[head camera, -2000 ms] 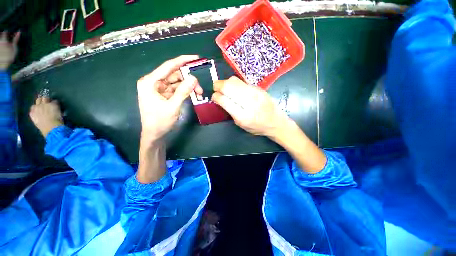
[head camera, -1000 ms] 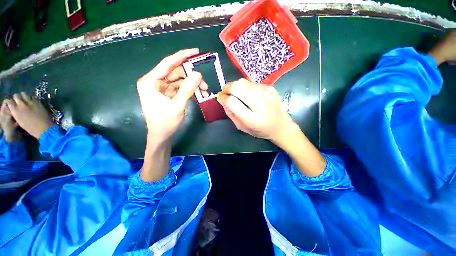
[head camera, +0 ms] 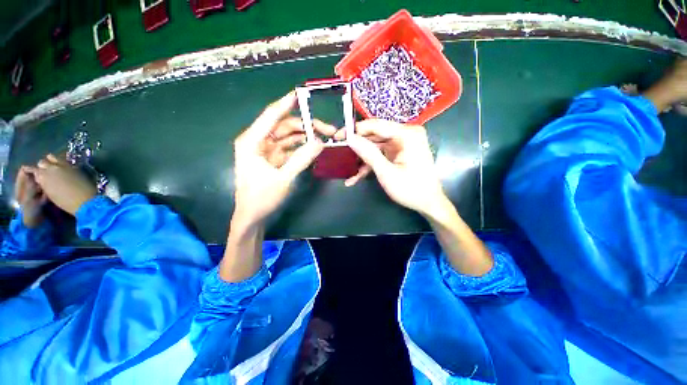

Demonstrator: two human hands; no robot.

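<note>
A phone housing, dark red below with a white-framed open window above, is held upright over the bench. My left hand grips its left side, thumb near the window's lower left corner. My right hand grips its right side, thumb near the lower right corner. Whether a small fitting is between the fingers cannot be told. The orange-red parts tray sits just behind my right hand, holding a heap of small silvery-purple fittings.
A green conveyor with several housings lies beyond the chipped whitish edge. At left, a neighbour's hands are near loose silvery pieces. At right, another neighbour's blue sleeve rests by the bench.
The housing has moved slightly right and stands straighter. My right hand has gone from pinching near the window's edge to holding the housing's right side. The housings on the belt have shifted.
</note>
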